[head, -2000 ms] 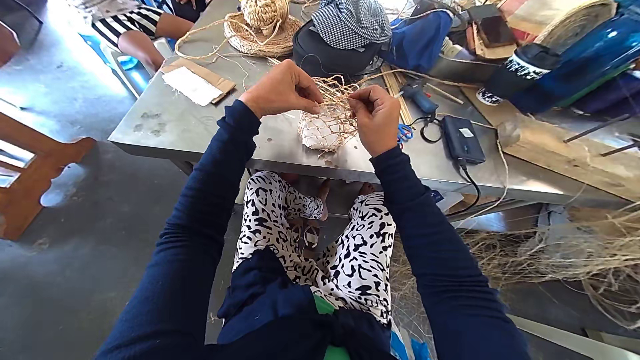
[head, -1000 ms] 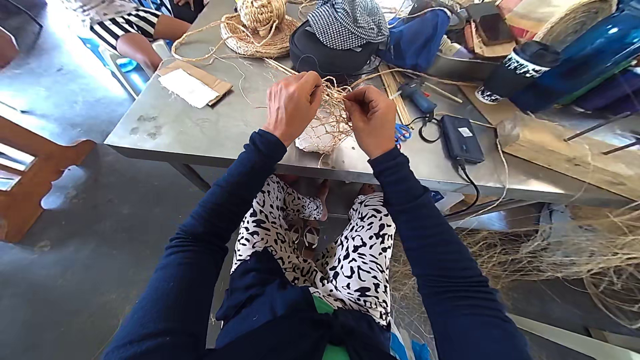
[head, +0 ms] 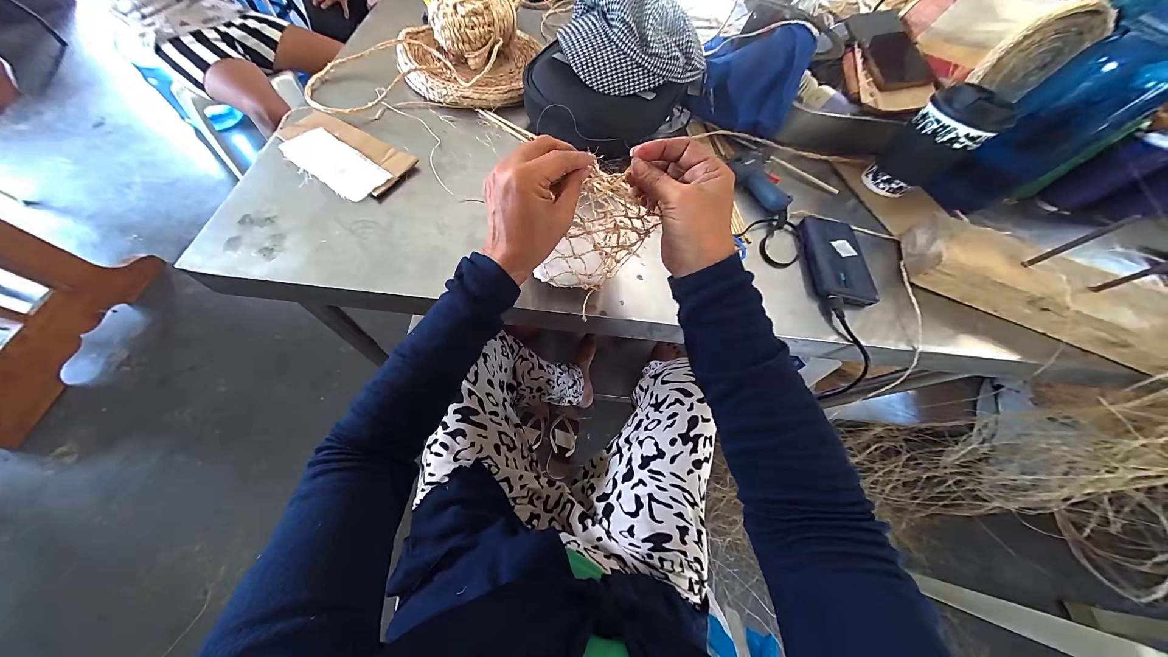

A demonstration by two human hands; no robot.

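A small open mesh of knotted natural-fibre cord (head: 613, 224) stands at the near edge of the metal table, with something white inside or behind its lower part. My left hand (head: 538, 203) pinches cord at the mesh's upper left rim between thumb and fingertips. At the upper right rim, my right hand (head: 683, 196) has thumb and forefinger closed on the cord. The two sets of fingertips are a short way apart. Exactly which strand each hand holds is too fine to tell.
Behind the hands lie a black bag (head: 584, 100), a woven fibre hat (head: 470, 55) and a blue cloth (head: 757, 78). Cardboard with white paper (head: 333, 164) lies left; a black power bank (head: 838, 260), a patterned cup (head: 940, 137) and a wooden board (head: 1031, 283) are right. Another person sits at upper left.
My left hand was lower and tilted more upright a second ago; its fingertips now point right at the mesh's rim. More of the mesh shows between the hands.
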